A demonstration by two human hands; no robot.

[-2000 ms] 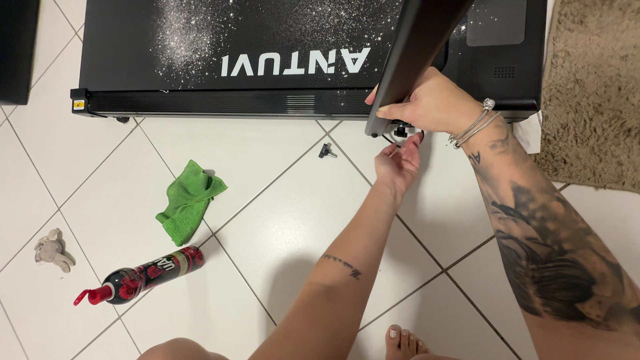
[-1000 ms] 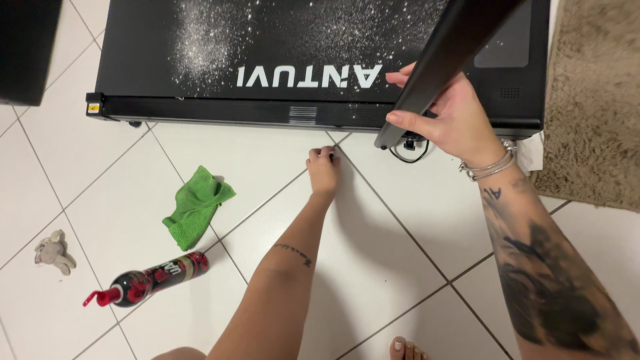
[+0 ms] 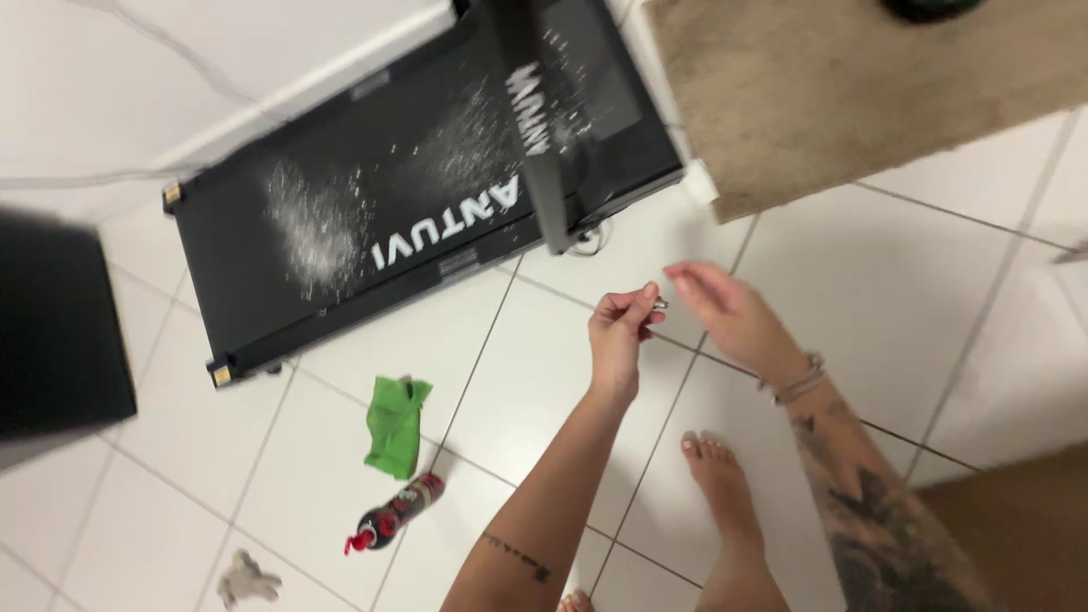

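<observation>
Over the tiled floor, my left hand pinches a small metal bolt between thumb and fingers; its far end is partly hidden. Just right of it, my right hand is off the treadmill, its fingers loosely apart and holding nothing. Beyond both hands lies a black treadmill deck with white specks and brand lettering. A dark upright post crosses its near edge, and a thin black cable loops out by the post's lower end.
A green cloth and a dark bottle with a red cap lie on the tiles at lower left, near a small grey plush toy. A brown rug is at upper right, a black object at far left.
My right hand has let go of the post. My left hand has come up from the floor, where a small dark bolt lay in the earliest frame. The view has turned and widened.
</observation>
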